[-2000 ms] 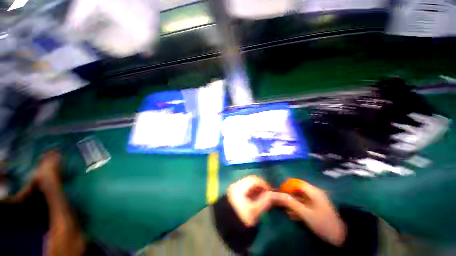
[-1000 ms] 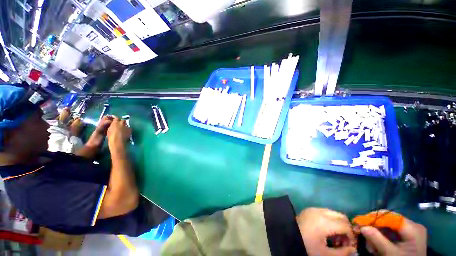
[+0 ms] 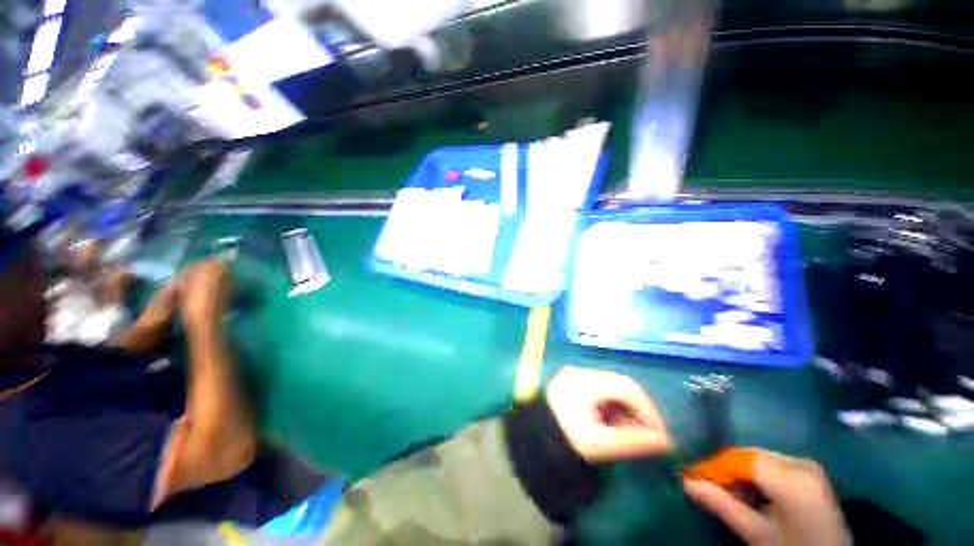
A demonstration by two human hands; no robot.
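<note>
My left hand [image 3: 609,416] is bare, at lower centre, with its fingers curled and fingertips pointing right. Blur hides whether anything is between them. My right hand [image 3: 785,499] is at lower right, closed around an orange hand tool [image 3: 726,467]. A small bunch of black wires [image 3: 713,418] with pale shiny tips rises just above the tool; its lower end is hidden near the right fingers. The hands are a short gap apart.
A blue tray of small white pieces [image 3: 689,352] lies ahead. Left of it, another blue tray [image 3: 459,283] holds long white strips. A dark wire pile [image 3: 897,309] is at right. A person's forearm [image 3: 208,373] and a pale bundle [image 3: 304,261] are at left.
The view swung left, then slightly back right. My hands were close together around the orange tool and are now farther apart. The black wire bunch shows more clearly above the tool.
</note>
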